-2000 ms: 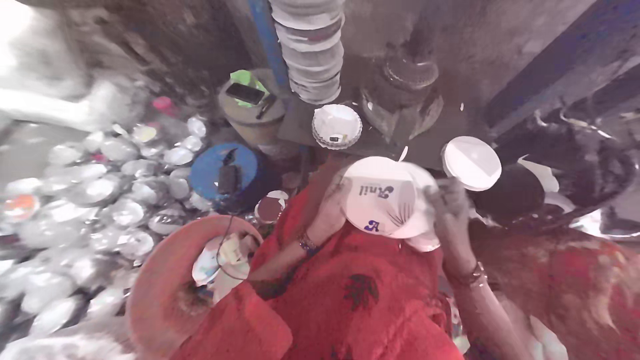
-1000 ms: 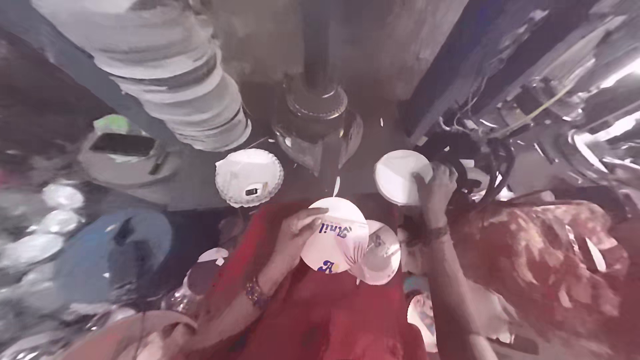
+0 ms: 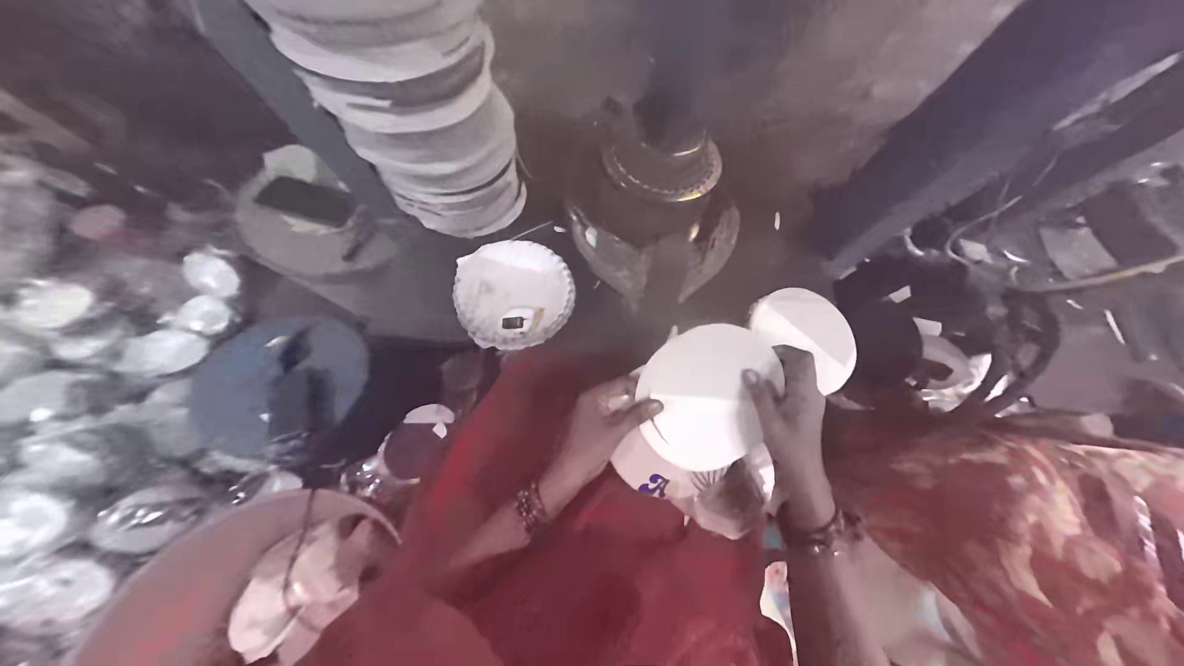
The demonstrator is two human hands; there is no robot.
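A round white disc (image 3: pixel 708 398), probably paper, is held over my lap, with my left hand (image 3: pixel 606 425) gripping its left edge and my right hand (image 3: pixel 791 425) at its right edge. Beneath the disc shows a printed white sheet (image 3: pixel 638 467) with blue writing; its far side is covered. Another white disc or stack of discs (image 3: pixel 819 338) lies just beyond my right hand. A white plate with a crimped rim (image 3: pixel 490 287) rests ahead on the left, with a small dark item on it. Behind stands a metal press die (image 3: pixel 661 185).
A tall column of stacked white plates (image 3: pixel 435 139) stands at the back left. A blue round lid (image 3: pixel 268 388) and a pink tub (image 3: pixel 185 564) are at the left, near many silvery bowls (image 3: pixel 162 351). A phone (image 3: pixel 305 201) lies on a round stool or container top.
My right hand has come from the white disc at the right to the printed sheet, and a plain white disc now lies over that sheet. The view has shifted.
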